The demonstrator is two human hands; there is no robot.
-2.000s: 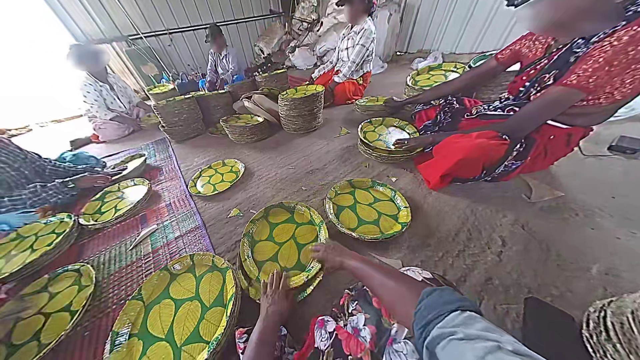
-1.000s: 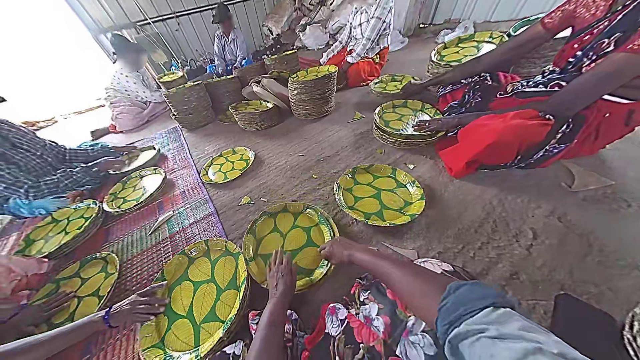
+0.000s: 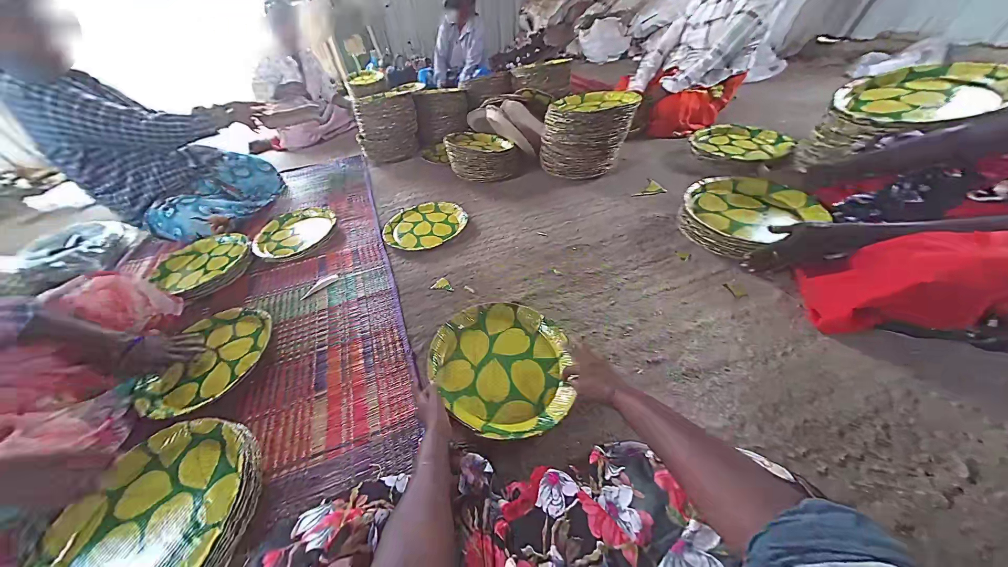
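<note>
A round leaf-patterned plate point(image 3: 504, 370), green and yellow with a shiny rim, is between my two hands above the ground. The fingers of my left hand point(image 3: 433, 411) are at its left edge, and my right hand point(image 3: 591, 373) grips its right edge. Whether it is one plate or several nested together I cannot tell. Left of my lap a thick stack of the same plates point(image 3: 157, 488) stands near the mat. Beyond it a co-worker's hand point(image 3: 169, 351) rests on another leaf-patterned plate point(image 3: 228, 354).
A woven mat point(image 3: 339, 346) runs along the left. A single plate point(image 3: 425, 226) lies on the ground ahead. Tall plate stacks point(image 3: 587, 142) stand farther back. At right, a co-worker's arm reaches to a plate stack point(image 3: 728, 209) beside red cloth point(image 3: 906, 279). Several people sit around.
The plate that lay to the right of my hands is no longer there. A co-worker's hand has moved from the near left stack to the plate beyond. The view has shifted.
</note>
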